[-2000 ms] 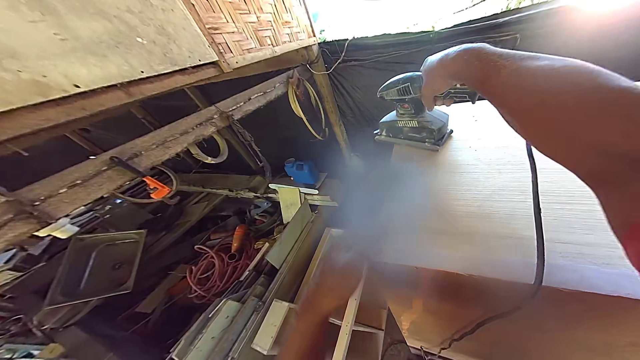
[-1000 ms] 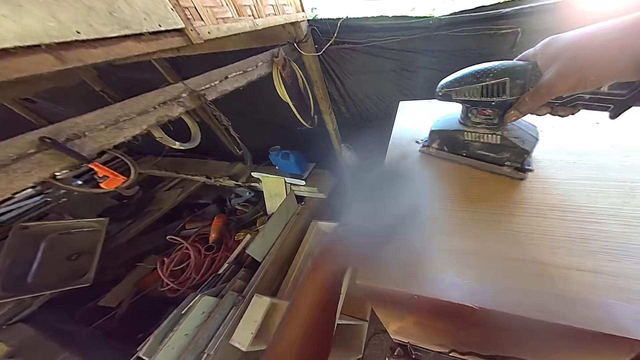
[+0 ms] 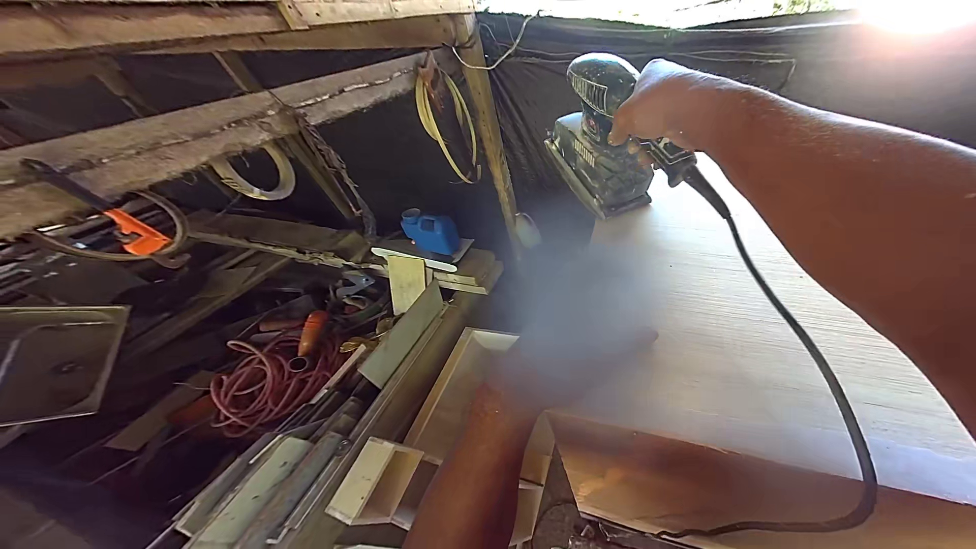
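Observation:
My right hand (image 3: 662, 103) grips the handle of a dusty electric sheet sander (image 3: 602, 137) at the far left corner of a pale wooden panel (image 3: 762, 343). The sander is tilted, its pad facing down and to the left. From its handle a black power cord (image 3: 808, 343) curves across the panel and over the near edge. My left hand (image 3: 564, 358) is at the panel's left edge, mostly hidden by a whitish blur, with one fingertip showing over the panel. Whether it holds anything does not show.
Left of the panel lie wooden offcuts (image 3: 404, 335), an open wooden box frame (image 3: 374, 480), a coiled red hose (image 3: 263, 385) and a metal sink basin (image 3: 57, 366). A blue plastic container (image 3: 431, 232) stands behind them. A wooden post (image 3: 492, 137) and dark sheeting rise at the back.
The sander, flat on the panel a second ago, is now tilted at its far left corner, still in my right hand. My left fingertip now shows over the panel.

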